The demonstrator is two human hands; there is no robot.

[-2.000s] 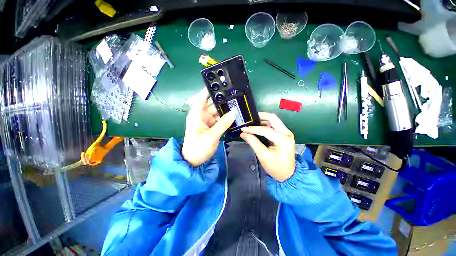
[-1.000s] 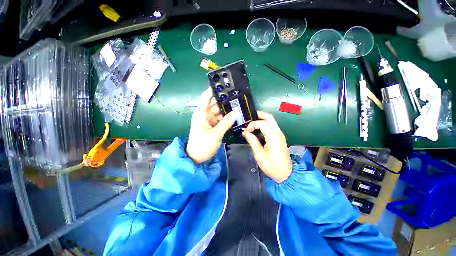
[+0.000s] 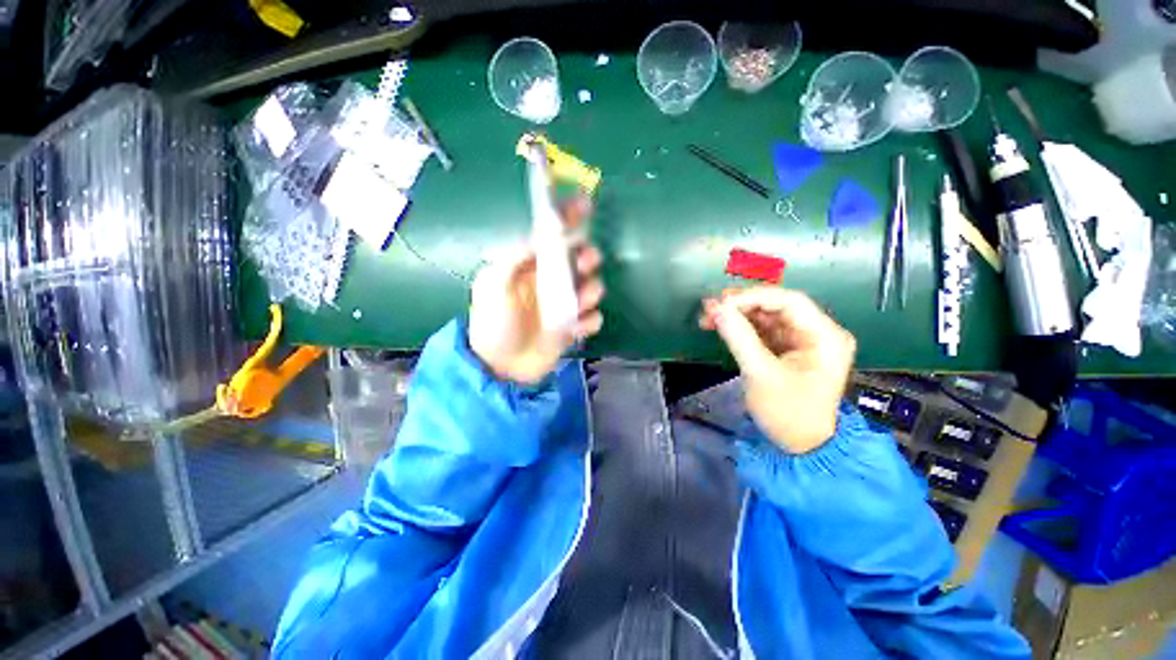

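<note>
My left hand [image 3: 516,310] holds the smartphone body [image 3: 552,252], which is turned on its edge and blurred; its back with the camera rings is hidden. My right hand [image 3: 784,355] is off the phone, just below the red plastic piece [image 3: 756,266] on the green mat. Its thumb and forefinger tips are close together; whether a small thing is between them cannot be told. The yellow-handled tool [image 3: 568,165] lies behind the phone.
Clear screw cups [image 3: 847,103] stand along the back. Blue picks [image 3: 851,204], tweezers [image 3: 895,235], the electric screwdriver [image 3: 1028,239] and a white cloth [image 3: 1107,252] lie right. Plastic bags [image 3: 294,226] and blister trays [image 3: 97,258] are left. A phone box [image 3: 1006,415] is below the edge.
My left hand has turned the phone onto its edge and moved slightly left. My right hand has let go of the phone and moved right. More of the yellow-handled tool shows.
</note>
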